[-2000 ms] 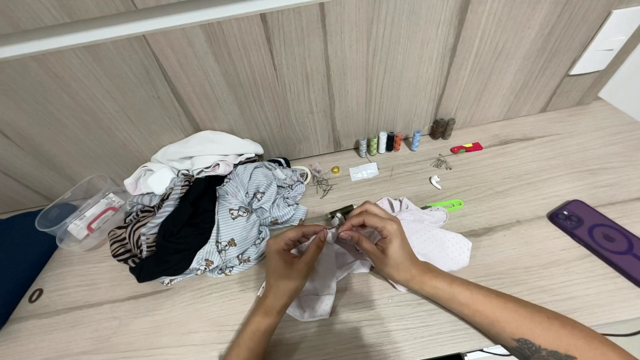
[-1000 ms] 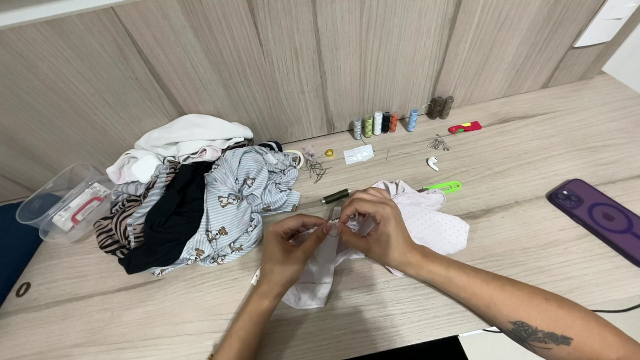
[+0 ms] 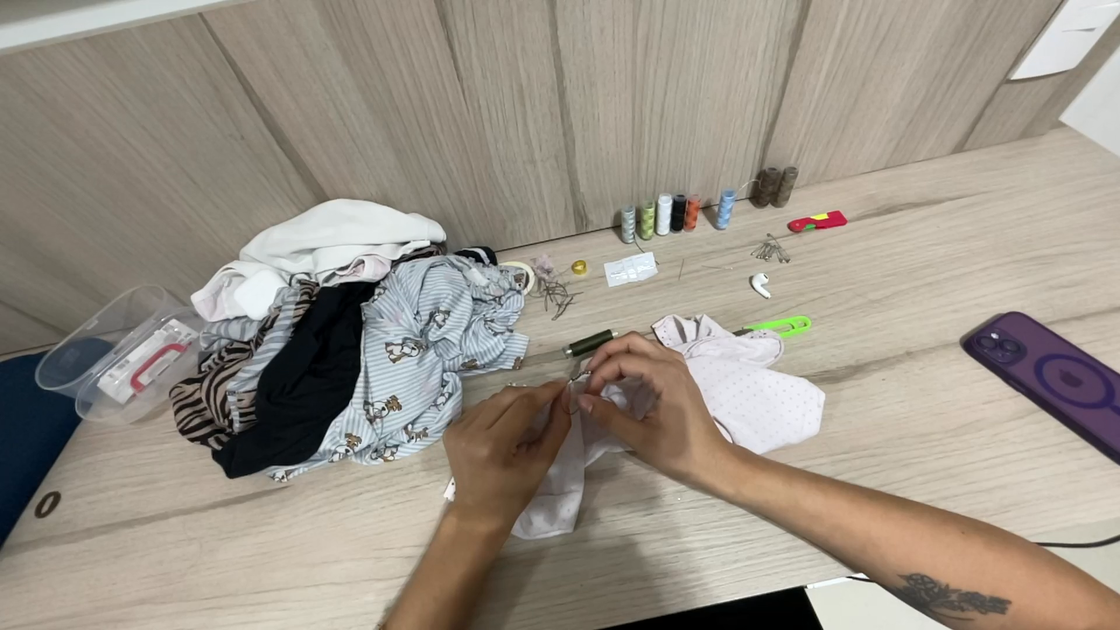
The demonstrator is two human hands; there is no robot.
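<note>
My left hand [image 3: 507,442] pinches an edge of a pale pink dotted garment [image 3: 761,394] between thumb and fingertips. Close beside it, my right hand [image 3: 652,402] has its thumb and forefinger at the same raised edge, where something thin and dark shows; whether it is thread or a needle I cannot tell. The cloth hangs below both hands and spreads out to the right on the desk. Just beyond my fingers lies a dark green thread spool [image 3: 591,342]. Bright green thread snips [image 3: 787,326] rest at the garment's far edge.
A heap of clothes [image 3: 420,350] and a clear plastic box [image 3: 131,367] are on the left. Several thread spools [image 3: 665,214] stand by the wood panel, near safety pins [image 3: 771,250], a red tool [image 3: 817,221] and a white earbud [image 3: 760,284]. A purple-cased phone [image 3: 1050,376] lies right.
My fingers have shifted slightly at the cloth's edge, the right hand's fingers now less bunched against the left. Both hands stay at the garment.
</note>
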